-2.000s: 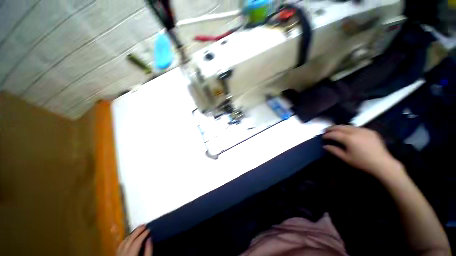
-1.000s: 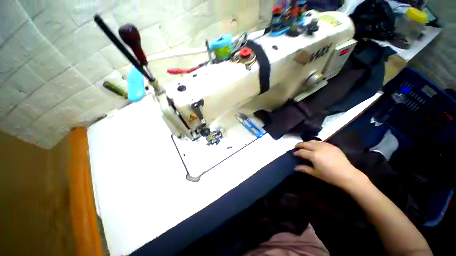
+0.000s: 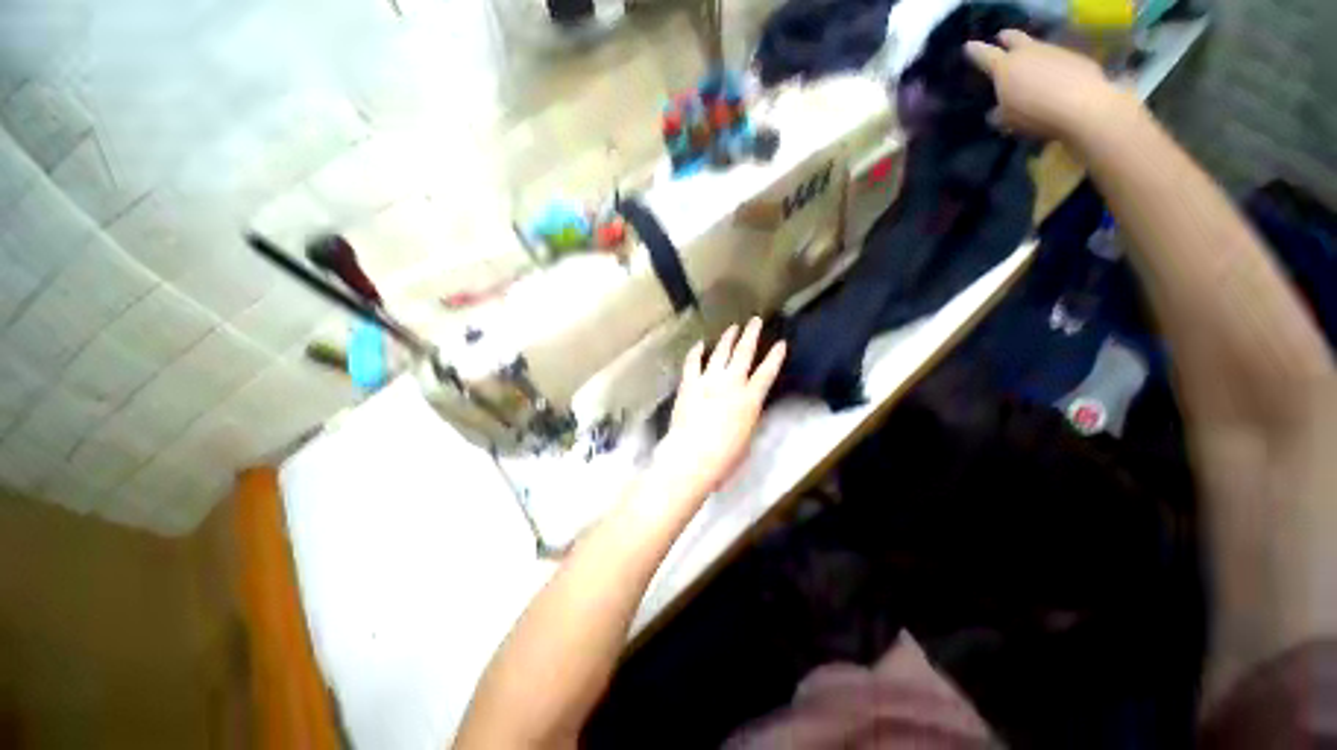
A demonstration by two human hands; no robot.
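Note:
Dark fabric strips (image 3: pixel 938 249) lie along the table's right part beside the sewing machine (image 3: pixel 587 330). My left hand (image 3: pixel 726 388) is spread flat over the near end of the strips, fingers apart, close to the machine arm. My right hand (image 3: pixel 1034 85) reaches to the far end of the table, over dark cloth or a dark bag; whether its fingers grip anything cannot be told. The large dark garment (image 3: pixel 938 542) lies on the lap below the table edge. The frame is blurred.
The white table (image 3: pixel 396 572) has an orange-brown edge at left. A dark red handle (image 3: pixel 340 267) stands by the machine head. Bobbins (image 3: pixel 708 125) cluster on the machine top. A yellow lid (image 3: pixel 1103 13) is at the far end. A clear bottle (image 3: pixel 1078 293) lies right of the table.
My right hand has left the garment's edge and moved to the far table end. My left hand has come into view over the strips. The garment's straight border no longer lies along the table's front.

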